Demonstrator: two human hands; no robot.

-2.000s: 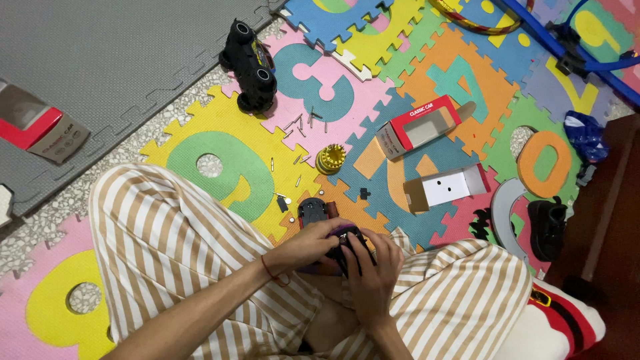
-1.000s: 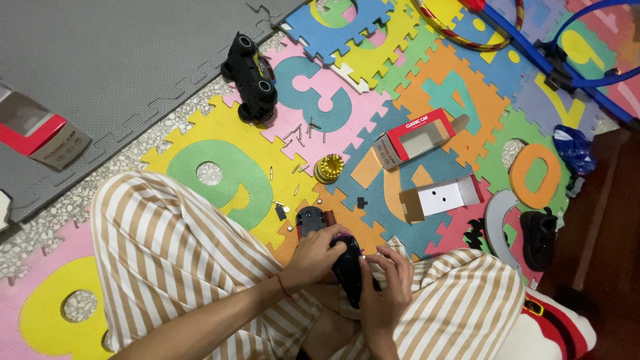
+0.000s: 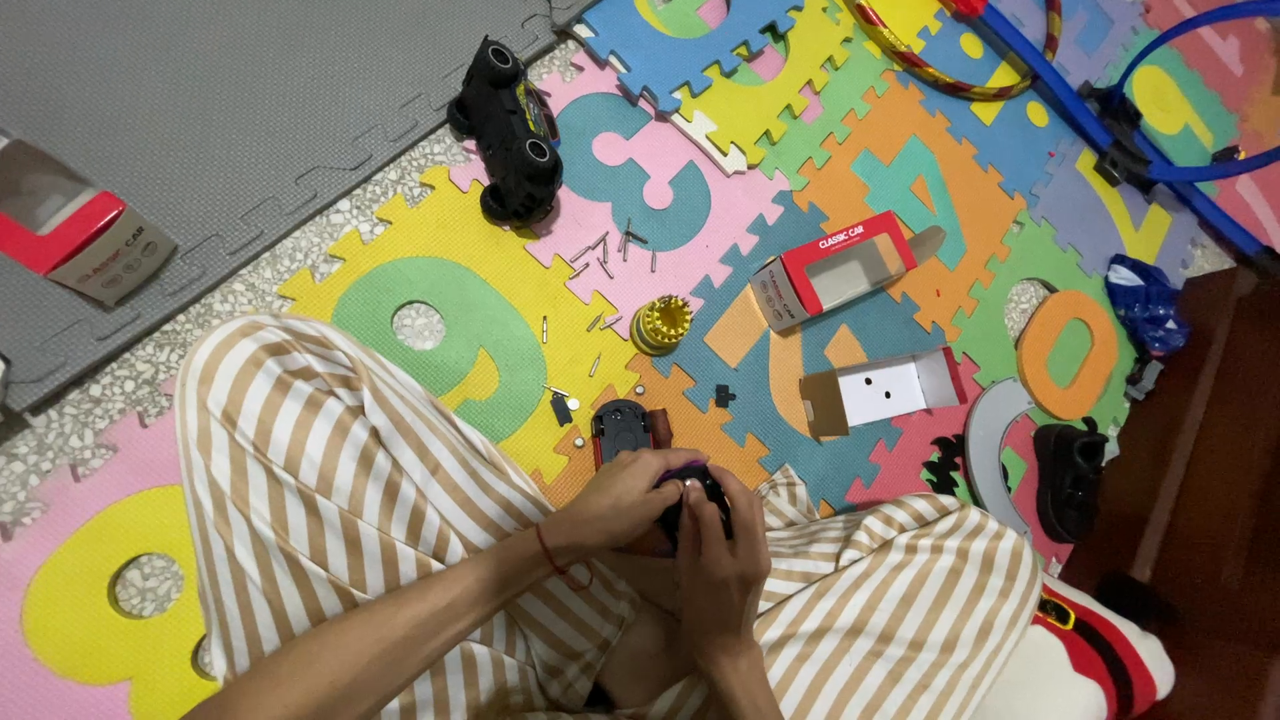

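Between my crossed legs, my left hand point(image 3: 635, 495) and my right hand point(image 3: 722, 520) both grip a small dark object point(image 3: 700, 492) with a purple edge, perhaps a toy car part; my fingers cover much of it. Just beyond my left hand lies a toy car point(image 3: 622, 430) with its black underside up and red at its side. A small black plastic piece point(image 3: 561, 407) and a round button cell point(image 3: 578, 442) lie to its left. Farther ahead stands a yellow round bit holder point(image 3: 661, 325). Several loose screwdriver bits point(image 3: 605, 255) are scattered beyond it on the foam mat.
A black toy car point(image 3: 510, 135) lies at upper left. Red Classic Car boxes sit at right point(image 3: 840, 265) and far left point(image 3: 100, 245); an opened white box point(image 3: 890, 392) is nearer. A black shoe point(image 3: 1072, 480), an orange foam ring point(image 3: 1067, 355) and blue tubing point(image 3: 1060, 90) are at right.
My fingers have shifted on the dark object, and my right hand has closed in around it. The toy car, boxes and bits on the mat have not moved.
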